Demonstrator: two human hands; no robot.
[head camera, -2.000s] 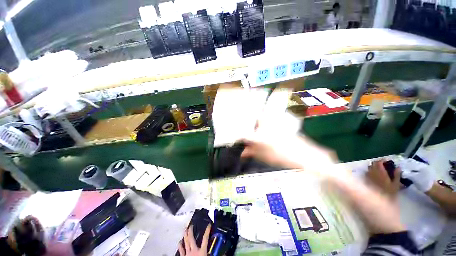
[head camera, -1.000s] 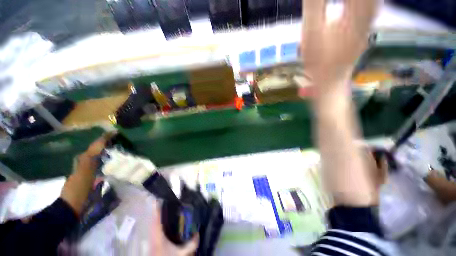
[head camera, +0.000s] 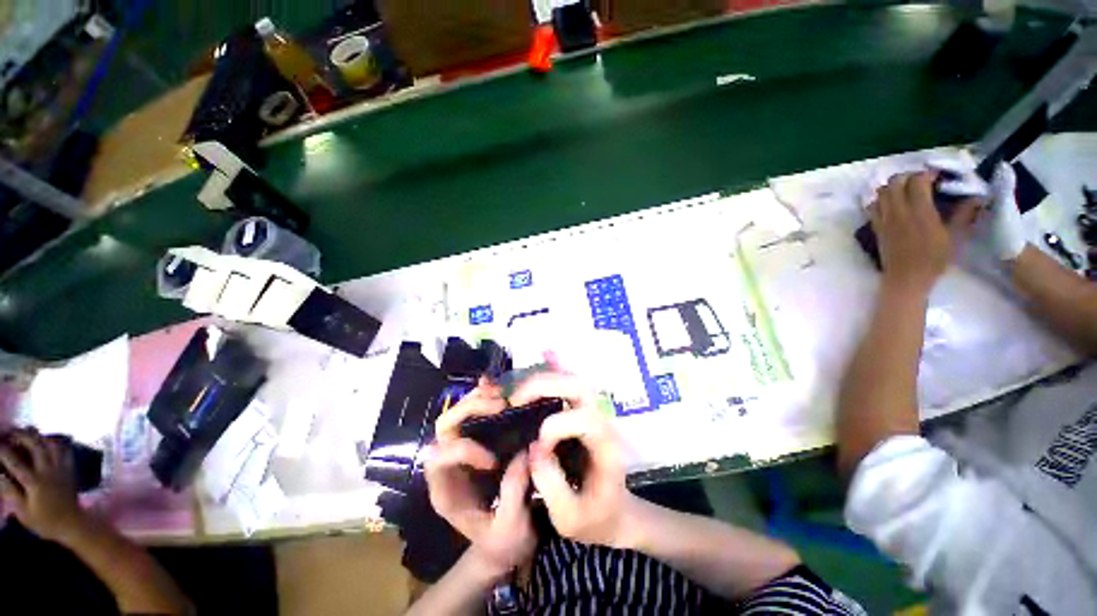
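My left hand (head camera: 478, 475) and my right hand (head camera: 577, 469) are together at the bench's near edge. Both hold a small black object (head camera: 515, 424) between the fingers; blur and the fingers hide what it is exactly. Glossy black cartons (head camera: 407, 415), flat or part-folded, lie on the bench just left of my hands. The printed cardboard mat (head camera: 565, 313), with blue icons and a black outline drawing, lies beyond my hands.
Open black retail boxes (head camera: 337, 323) with white flaps lie left, beside bagged cylinders (head camera: 249, 238). The green conveyor belt (head camera: 505, 157) runs behind. Another black pile (head camera: 207, 397) lies left. Neighbouring workers' hands (head camera: 912, 229) are at right and far left (head camera: 42, 481).
My right hand has come down from the raised shelf to meet my left hand, and both now hold the small black object. The view has tilted down; the neighbour's arm at left has drawn back.
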